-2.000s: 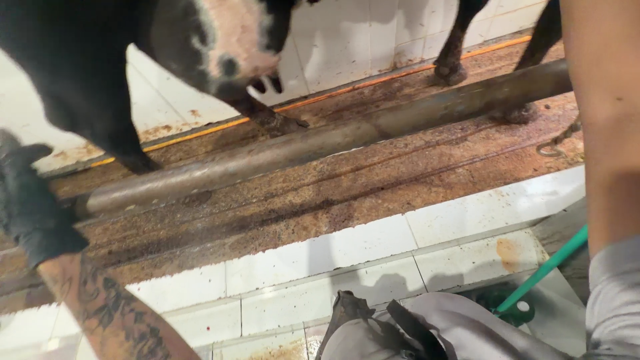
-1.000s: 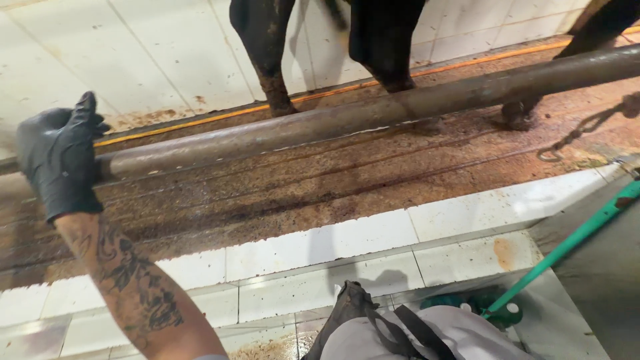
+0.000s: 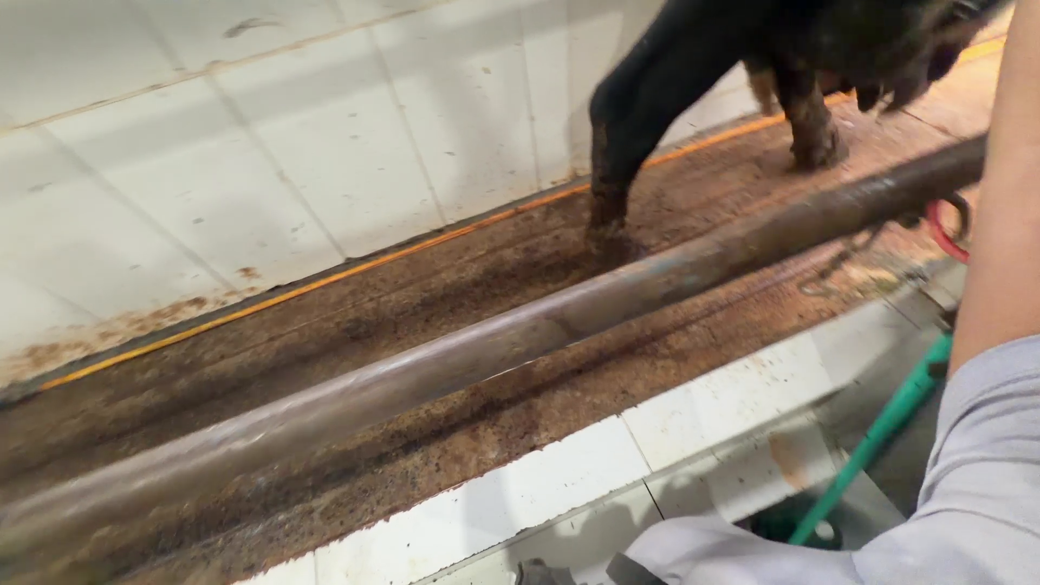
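Neither of my hands shows. My right forearm, bare below a light grey sleeve, runs up the right edge, and its hand lies beyond the top of the frame. A thick metal pipe rail (image 3: 504, 345) crosses the view diagonally and passes behind that forearm. Past the rail, a black cow (image 3: 650, 97) stands at the upper right, its legs on the dirty brown floor (image 3: 422, 301) and its teats hanging near the right edge. A red ring (image 3: 945, 231) is beside the rail, close to my forearm.
A white tiled wall (image 3: 301, 138) rises behind the floor, with an orange strip (image 3: 325, 280) along its foot. White tiled ledges (image 3: 561, 475) border the near side. A green pole (image 3: 877, 439) leans at the lower right, and a chain (image 3: 841, 264) lies near the rail.
The cow has moved right along the floor. My gloved left hand, on the rail at the left a second ago, is out of view. The view has shifted.
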